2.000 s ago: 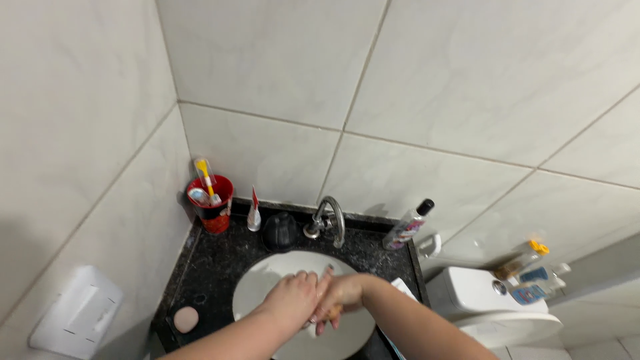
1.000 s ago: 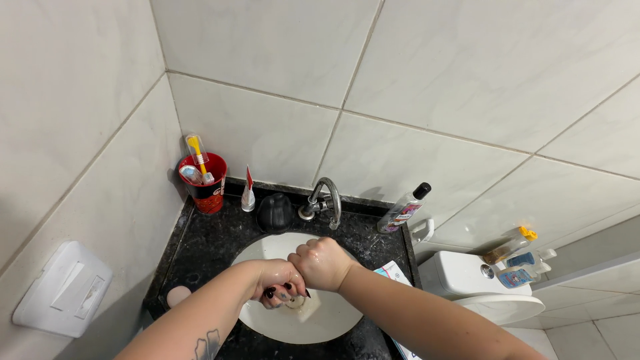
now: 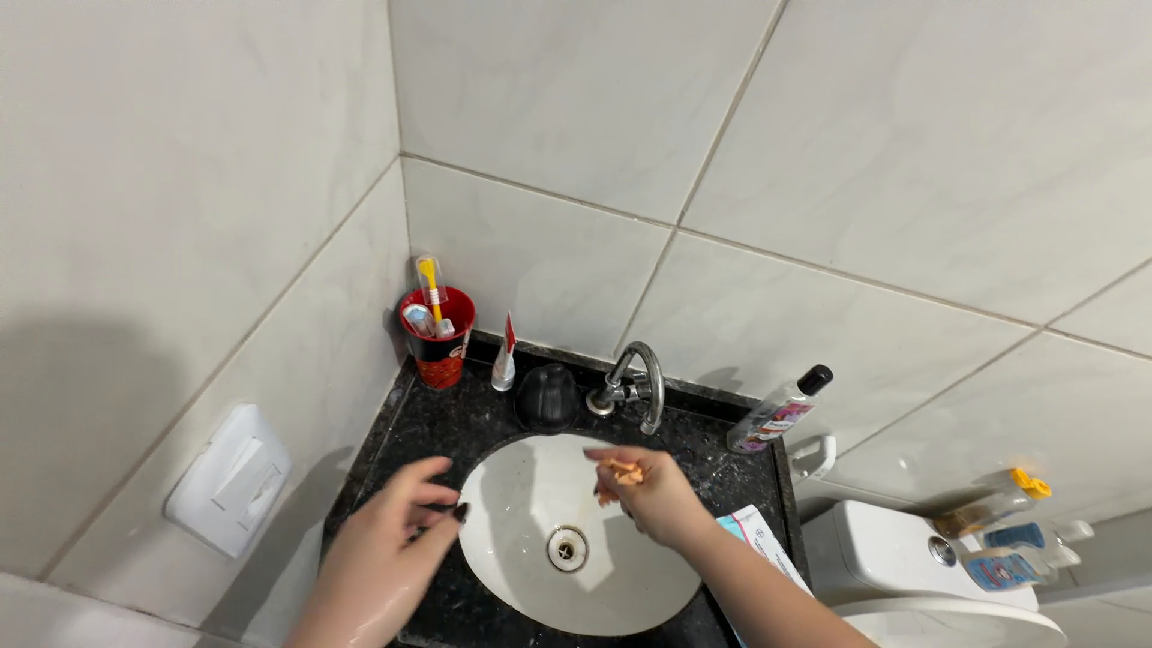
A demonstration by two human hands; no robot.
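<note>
My right hand (image 3: 652, 499) is closed around a crumpled orange piece of soft material (image 3: 621, 477) above the right side of the white oval sink (image 3: 517, 576). My left hand (image 3: 396, 540), wet at the wrist, is over the sink's left rim with fingers apart and nothing visible in it. Behind the sink stands a curved chrome faucet (image 3: 655, 382); no water stream shows. Left of it sit a rounded black object (image 3: 547, 399) and an upright toothpaste tube (image 3: 505, 364).
A red and black cup (image 3: 441, 364) with toothbrushes stands in the back left corner. On the right are a clear bottle with a black cap (image 3: 778, 414), a printed packet (image 3: 765, 544) and a toilet tank (image 3: 877, 549) bearing several bottles. A switch plate (image 3: 229, 481) is on the left wall.
My hands were together over the sink and have parted, the left one moving to the left. The orange material now shows in my right hand.
</note>
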